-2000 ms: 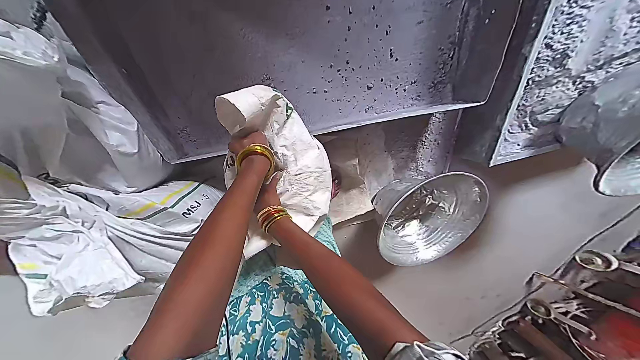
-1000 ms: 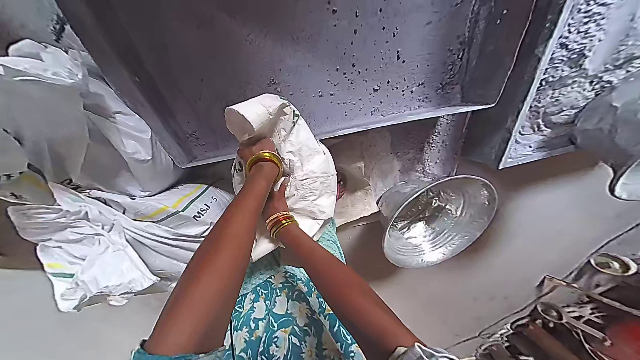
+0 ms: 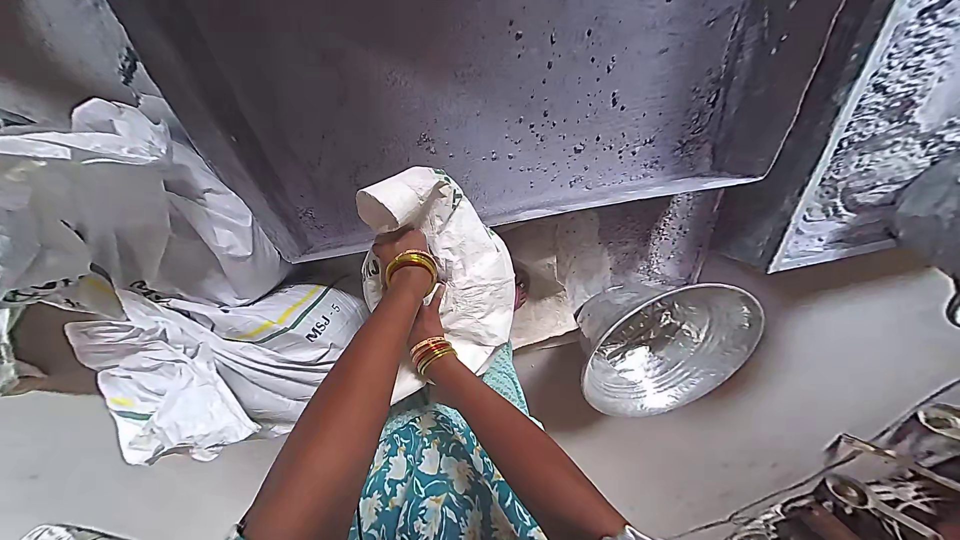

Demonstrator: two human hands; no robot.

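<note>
A white woven sack (image 3: pixel 476 277) stands upright against the near edge of a dark, speckled metal tray (image 3: pixel 465 97), its gathered top bent over to the left. My left hand (image 3: pixel 401 246), with yellow bangles at the wrist, grips the sack's neck. Just below it my right hand (image 3: pixel 429 319), with red and gold bangles, closes round the gathered sack cloth too. The fingers of both hands are partly hidden by the wrists and the sack. What the sack holds cannot be seen.
A shiny metal basin (image 3: pixel 671 349) lies tilted on the floor at right. White sacks (image 3: pixel 247 352) slump at left beside a larger sack (image 3: pixel 202 217). Metal tools (image 3: pixel 862 487) lie at bottom right, and another metal vessel (image 3: pixel 930 217) shows at the right edge.
</note>
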